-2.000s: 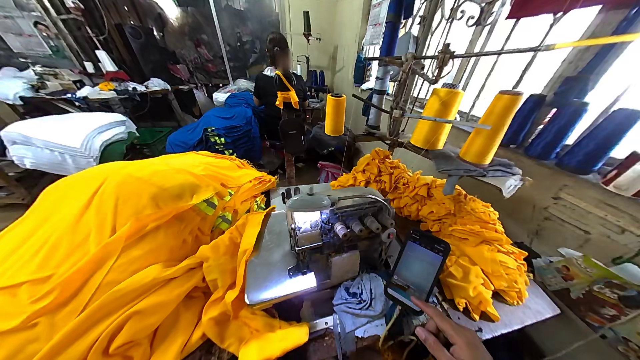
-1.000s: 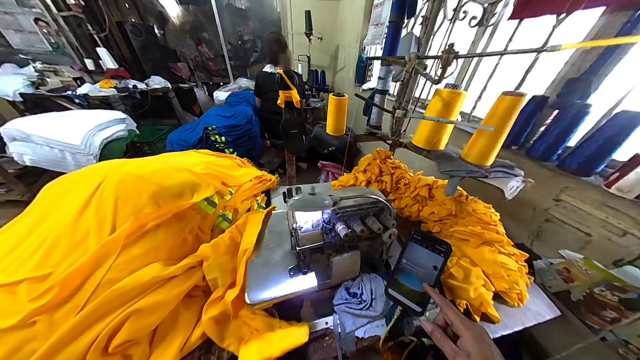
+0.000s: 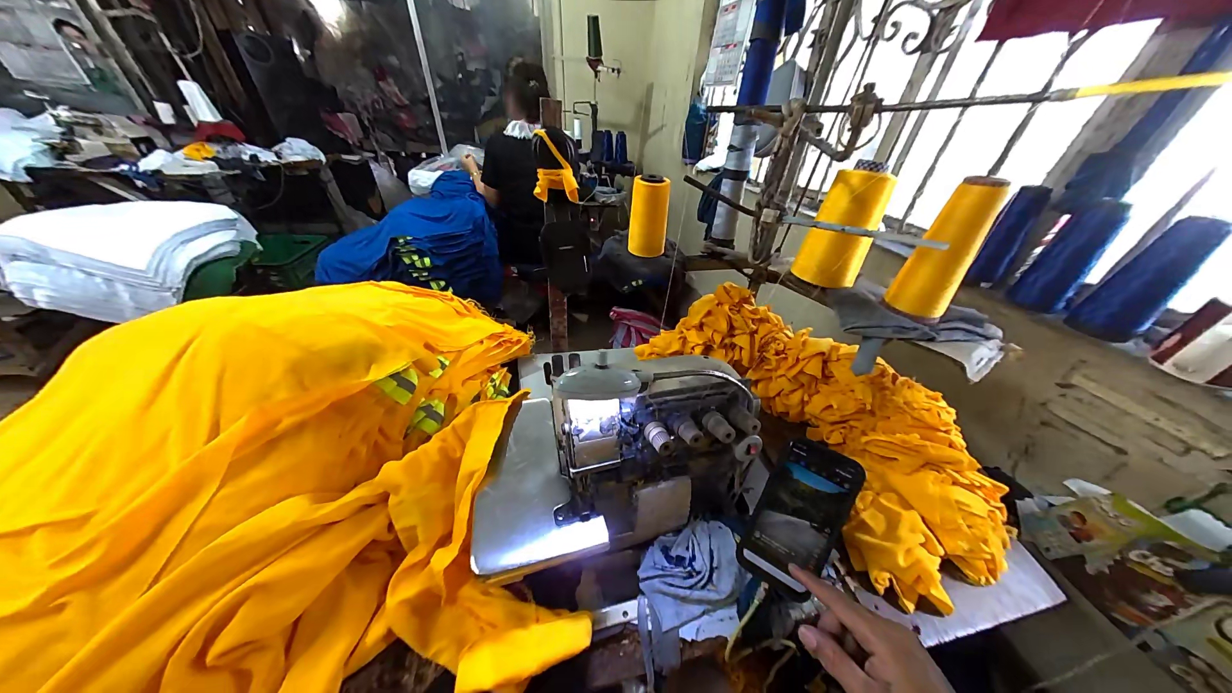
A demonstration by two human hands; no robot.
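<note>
My right hand (image 3: 861,640) is at the lower right, its index fingertip at the lower edge of a lit smartphone (image 3: 801,515). The phone leans beside an overlock sewing machine (image 3: 654,433) with its lamp on. My left hand is not in view. A large heap of yellow fabric (image 3: 212,462) lies left of the machine, one end hanging over the front edge of the metal table plate (image 3: 525,481). Bunched yellow fabric pieces (image 3: 866,423) are piled to the right. A grey-blue cloth (image 3: 693,573) lies below the machine, left of the phone.
Yellow thread cones (image 3: 843,226) stand on the right by a barred window, near blue thread cones (image 3: 1150,279). Behind the machine, a person in black (image 3: 513,178) sits beside a blue fabric pile (image 3: 423,236). Folded white fabric (image 3: 125,255) is stacked at the left.
My right hand has shifted slightly over the phone: the index finger was higher on the screen one second ago and is now at its lower edge. The picture on the screen has changed.
</note>
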